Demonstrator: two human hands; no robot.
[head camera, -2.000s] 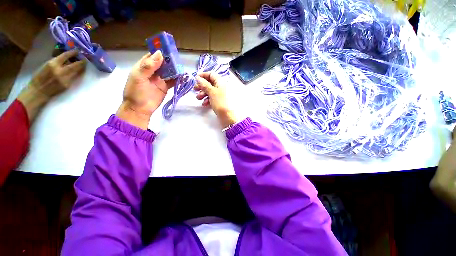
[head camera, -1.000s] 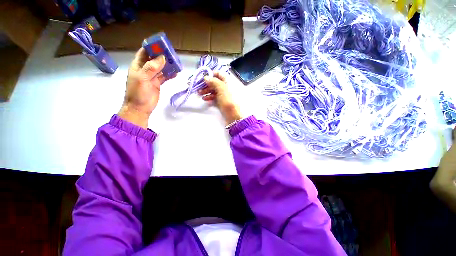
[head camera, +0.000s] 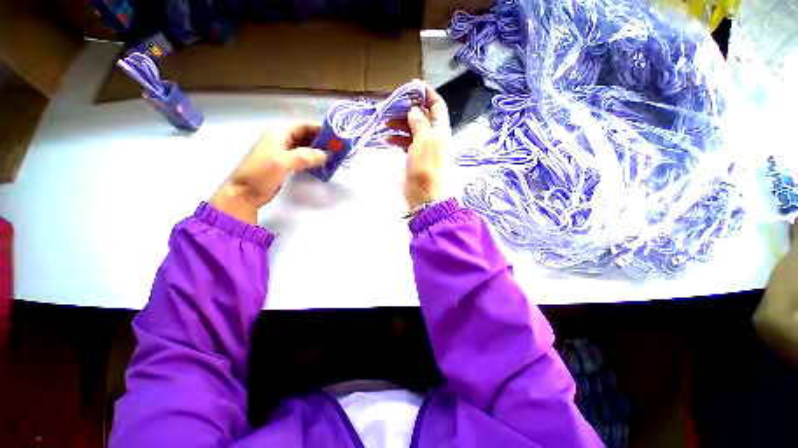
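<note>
My left hand (head camera: 273, 164) holds a small blue-purple printed box (head camera: 330, 150) with an orange-red spot, tilted above the table. My right hand (head camera: 424, 131) holds the far end of a looped lilac cable bundle (head camera: 376, 115). The bundle's left end is at the box's upper right end; whether it is inside cannot be told. Another box (head camera: 179, 108) lies at the upper left with lilac cable loops sticking out of it.
A large lilac cable pile (head camera: 569, 175) under clear plastic covers the right side. A black phone (head camera: 464, 103) is partly hidden behind my right hand. A brown carton flap (head camera: 262, 66) lies along the far edge. Parts of other people show at the left and right edges.
My left hand has lowered and turned the box towards the cable. My right hand has raised the cable bundle and moved right. The other person's hand at the left has withdrawn.
</note>
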